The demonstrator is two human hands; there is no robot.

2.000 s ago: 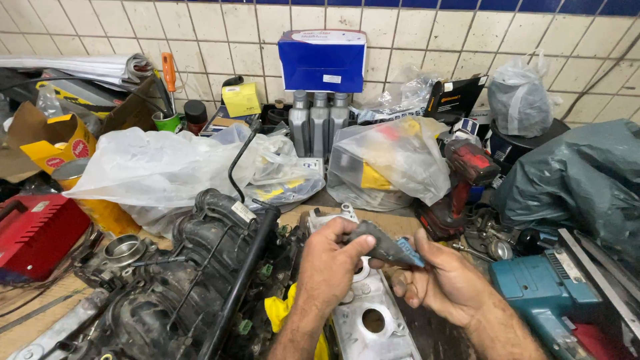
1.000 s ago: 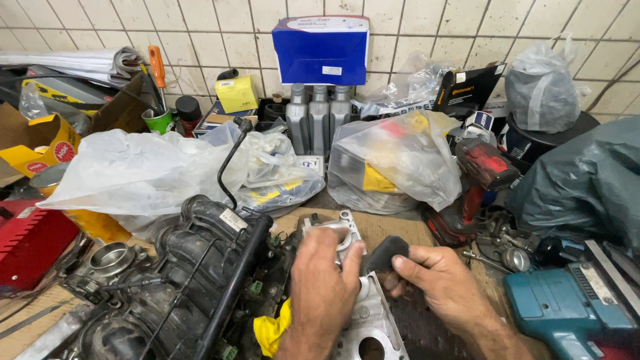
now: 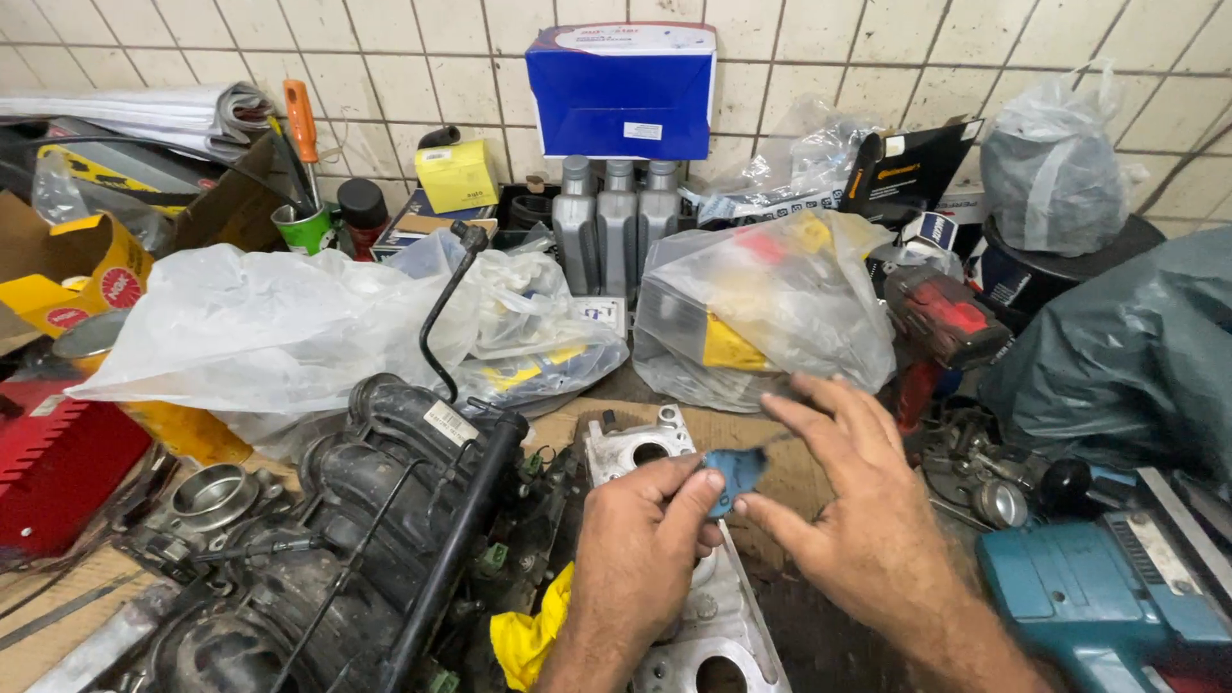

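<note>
Between thumb and fingers my left hand (image 3: 650,539) pinches a small blue-backed piece of sandpaper (image 3: 733,479), dark along its upper right edge. My right hand (image 3: 847,481) is spread just right of it, fingers apart; its thumb is close to the piece, and whether it touches cannot be told. Below both hands lies a bare metal engine part (image 3: 756,616) with round ports, partly covered by my left hand. A yellow cloth (image 3: 534,630) is beside my left forearm. A dirty black plastic intake manifold (image 3: 337,510) lies to the left.
A red cordless tool (image 3: 938,322) and a teal power tool (image 3: 1068,597) are at the right. Plastic bags (image 3: 760,308), grey bottles (image 3: 617,226) and a blue box (image 3: 621,101) stand behind. At the left are a red case (image 3: 67,462) and a metal throttle body (image 3: 214,496).
My right hand has come off the sandpaper and opened, while my left hand now holds it. One second ago my right hand held its dark side up, over the metal part.
</note>
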